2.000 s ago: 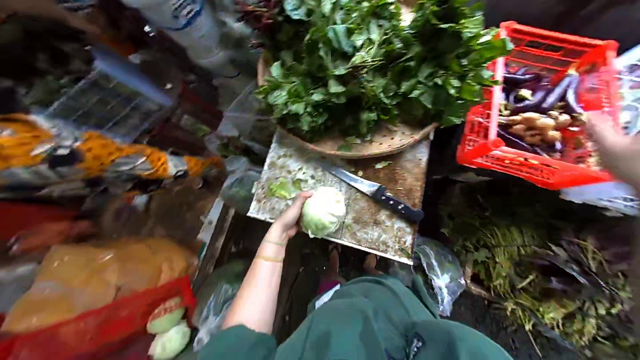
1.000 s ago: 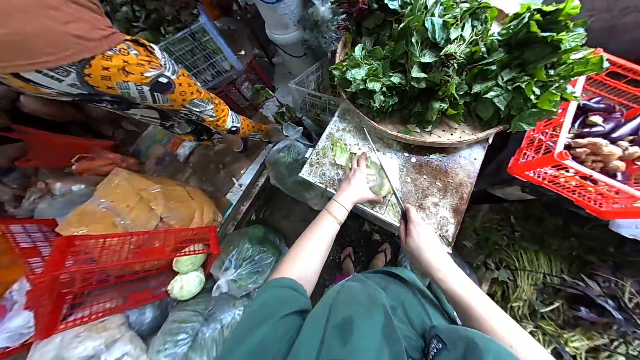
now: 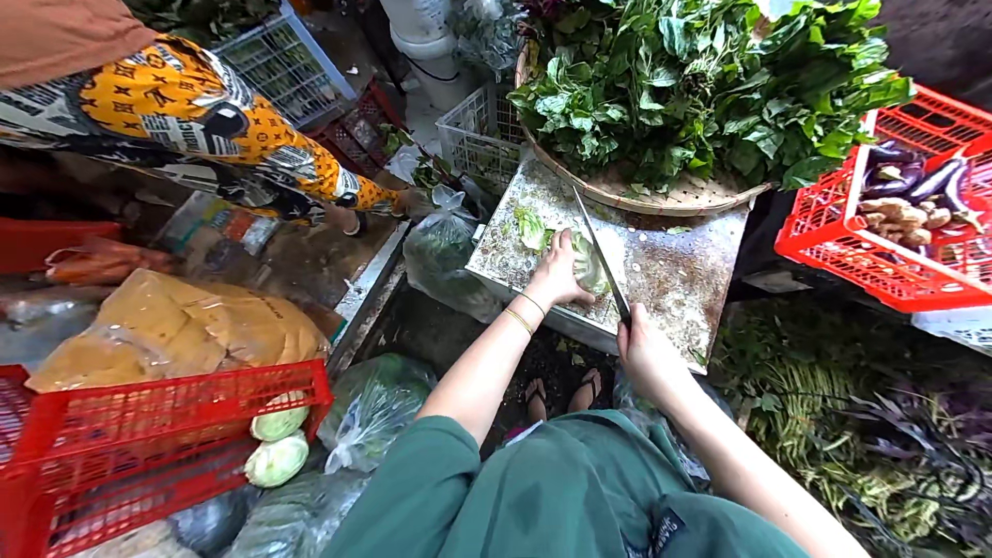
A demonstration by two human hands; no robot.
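Note:
A pale green cabbage (image 3: 587,262) rests on the worn, stained board top (image 3: 666,271) in front of me. My left hand (image 3: 559,271) grips it from its left side. My right hand (image 3: 647,349) is closed on the dark handle of a long kitchen knife (image 3: 601,252), whose blade slants up and left along the cabbage's right side. Whether the edge touches the cabbage cannot be told. Loose cabbage leaves (image 3: 531,229) lie just left of my left hand's fingers.
A woven tray (image 3: 682,200) heaped with leafy greens covers the board's far edge. A red crate (image 3: 899,271) with eggplants and ginger stands right; bundled greens (image 3: 806,387) lie below it. Left are a red crate (image 3: 186,387), two cabbages (image 3: 277,459), plastic bags (image 3: 380,403) and a person's patterned trouser leg (image 3: 232,124).
Two seconds ago the knife lay on the board and my right hand was by the red crate; now that hand holds the knife at the cabbage. The view has swung left.

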